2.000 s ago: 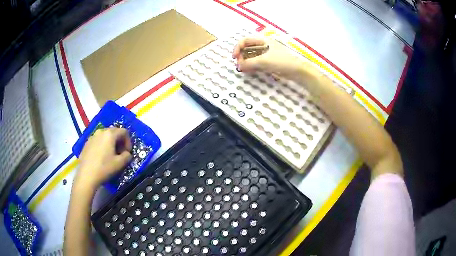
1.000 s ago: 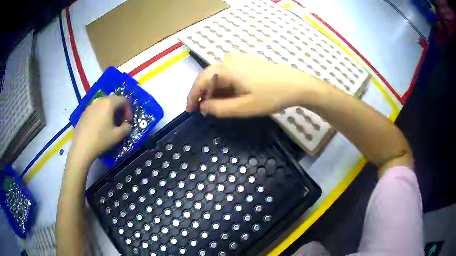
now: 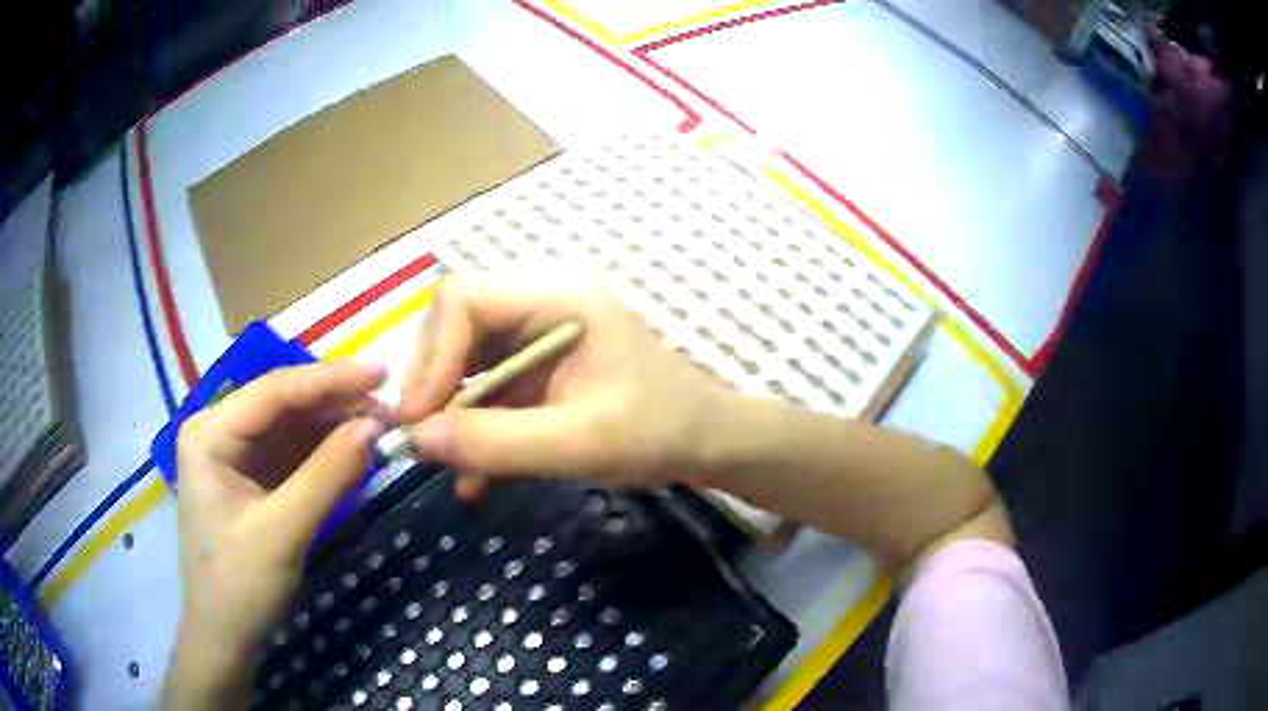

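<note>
My left hand point(image 3: 264, 486) and my right hand point(image 3: 556, 396) meet over the near edge of the blue parts bin point(image 3: 239, 364). A small silver round metal part point(image 3: 398, 443) is pinched between the fingertips of both hands. My right hand also holds a thin tan stick tool point(image 3: 522, 364), which slants up across the palm. The black plastic parts tray point(image 3: 695, 556) lies below the hands, with silver-centred parts in many pockets. The cream slotted holding board point(image 3: 751, 264) lies beyond it, partly hidden by my right hand and forearm.
A brown cardboard sheet point(image 3: 362, 188) lies flat beyond the bin. Stacked slotted boards point(image 3: 31, 375) stand at the left edge. A second blue bin point(image 3: 28, 646) is cut off at the lower left. A small dark part point(image 3: 128, 539) lies on the bench.
My right hand has moved from the slotted board down and left to meet my left hand. My left hand has come out of the bin, and a silver part now shows between the fingertips.
</note>
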